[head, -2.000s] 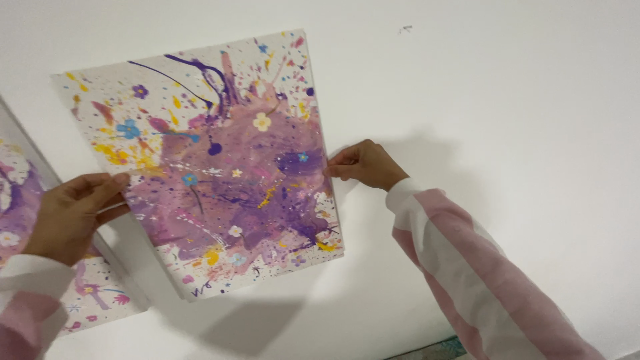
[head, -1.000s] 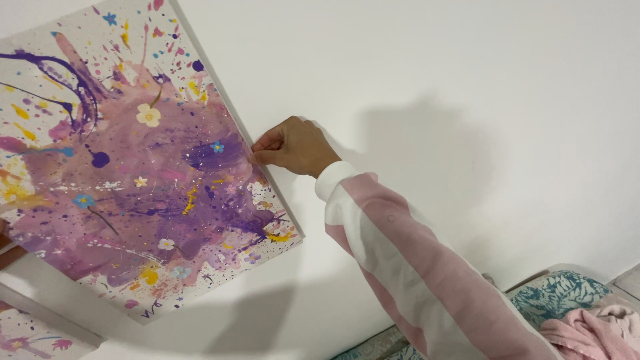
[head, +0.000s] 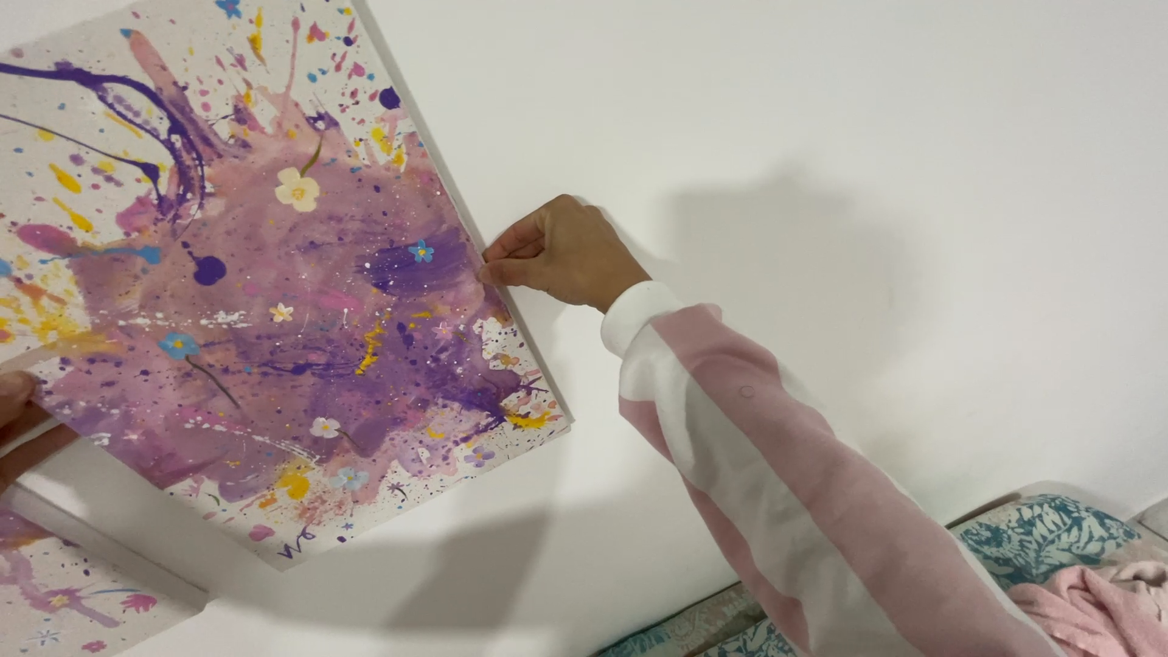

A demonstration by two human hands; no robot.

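Observation:
A canvas painting [head: 301,301] with purple and pink splashes, yellow and blue spatters and small painted flowers is tilted against the white wall. My right hand [head: 561,251] pinches its right edge between thumb and fingers. At the far left, my left hand [head: 23,424] is at the canvas's lower left edge; it is cut off by the frame, with its thumb and a finger on either side of the edge. Below it, a second splashed canvas [head: 82,593] on the wall shows only its lower right part.
The white wall [head: 912,137] carries shadows of the arm and canvas. At the lower right lie a teal-and-white patterned cushion or bedding [head: 1049,538] and a crumpled pink cloth [head: 1095,607].
The view has shifted markedly to the right and closer. Both hands stay at the edges of the canvas, which looks more tilted than two seconds ago.

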